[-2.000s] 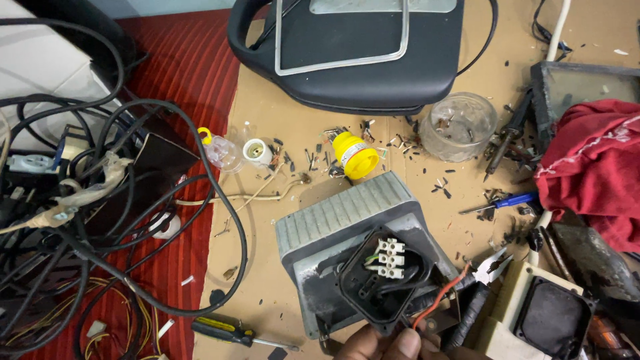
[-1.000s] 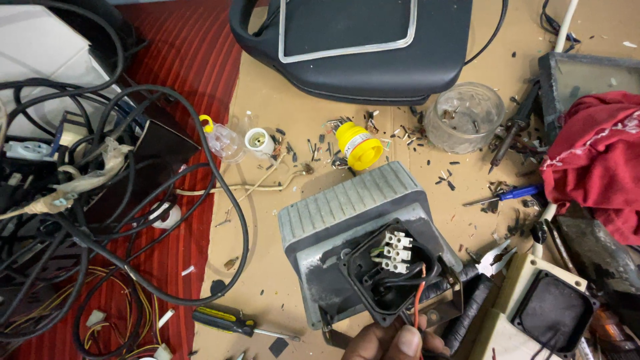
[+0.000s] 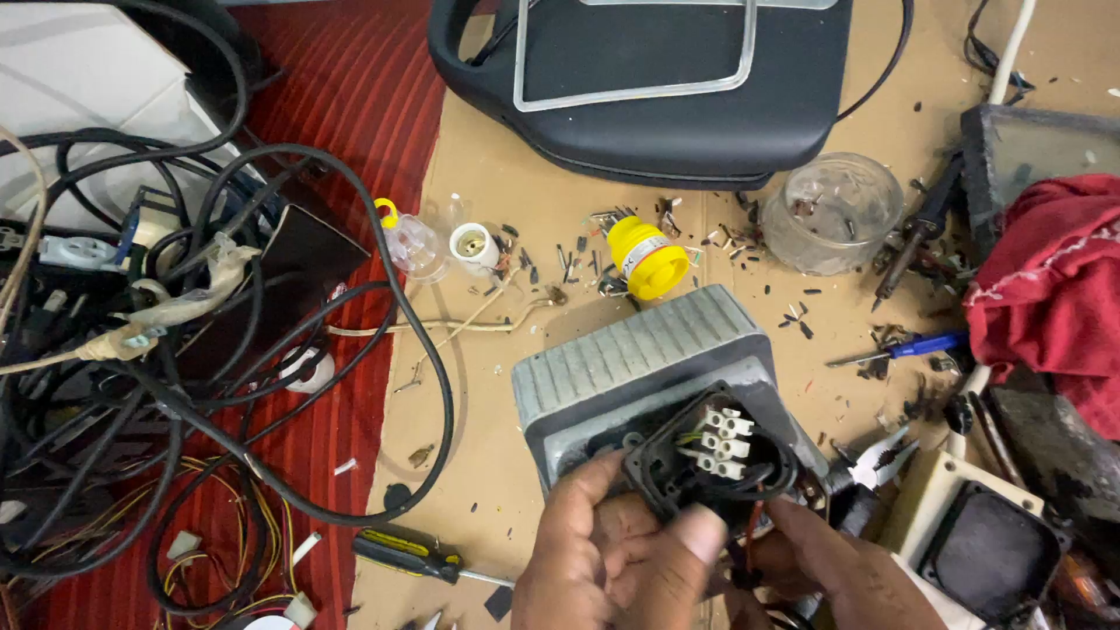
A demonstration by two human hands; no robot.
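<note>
A black junction box (image 3: pixel 674 464) with a white screw terminal block (image 3: pixel 724 444) inside sits at the near side of a grey ribbed metal housing (image 3: pixel 647 332). My left hand (image 3: pixel 612 534) grips the box's left and lower edge, its thumb blurred over the near rim. At the box's lower right, my right hand (image 3: pixel 831 560) has its fingers around wires, among them a red wire (image 3: pixel 754 521). Black wires curl inside the box beside the terminals. The fingertips of my right hand are partly hidden.
Pliers (image 3: pixel 875 464), a cream box (image 3: pixel 927 472) and a blue screwdriver (image 3: pixel 932 344) lie right. A glass jar (image 3: pixel 831 214), yellow container (image 3: pixel 647 258) and black case (image 3: pixel 647 131) are beyond. Tangled black cables (image 3: pixel 315 157) fill the left; a yellow-black screwdriver (image 3: pixel 407 554) lies near.
My left hand now grips the box's left side, where no hand was before. One hand held the box's near edge with the red wire standing up; that wire now hangs down by my right hand.
</note>
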